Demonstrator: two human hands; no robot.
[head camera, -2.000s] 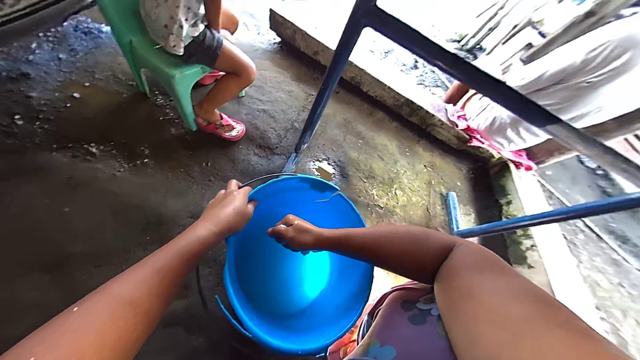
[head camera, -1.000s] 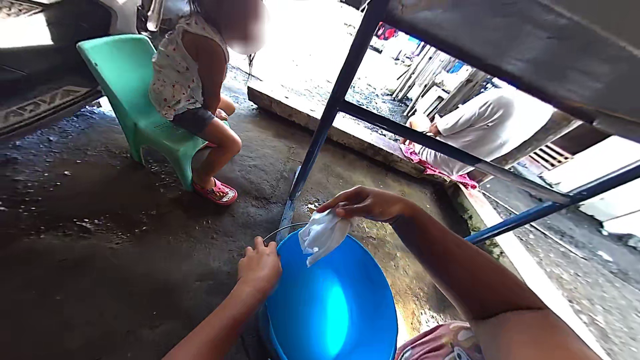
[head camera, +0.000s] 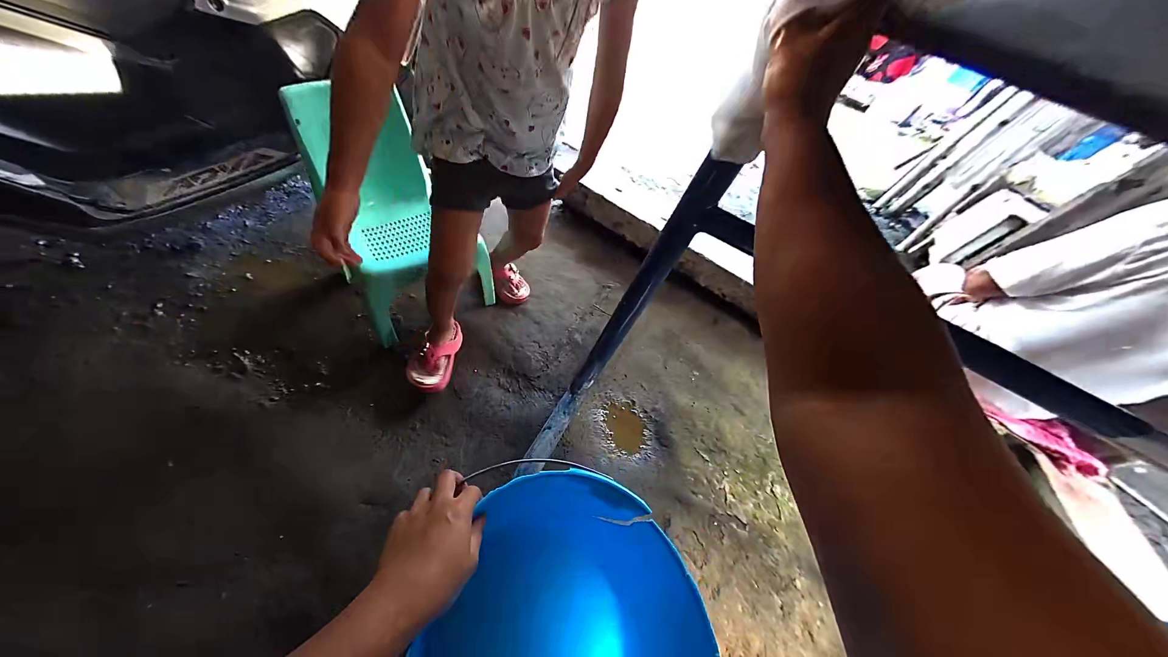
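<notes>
My left hand (head camera: 431, 538) grips the rim of a blue plastic bucket (head camera: 584, 575) where its wire handle meets the edge. The bucket's rim is cracked at the upper right, and no contents show in the visible part. My right hand (head camera: 817, 55) is raised at the top of the view, holding a white cloth (head camera: 741, 114) that hangs beside the upper end of a dark blue metal post (head camera: 630, 297). Part of that hand and of the cloth is cut off by the frame's edge.
A small person (head camera: 497, 100) in pink sandals stands before a green plastic chair (head camera: 392, 219). A dark vehicle (head camera: 137, 119) is at the upper left. A person in pale clothes (head camera: 1086, 292) is at the right, beyond a blue crossbar (head camera: 1031, 379). A small puddle (head camera: 625, 427) lies beside the post.
My right hand has lifted the white cloth from above the bucket to the upper post. The small person, seated on the chair before, now stands. The view has shifted.
</notes>
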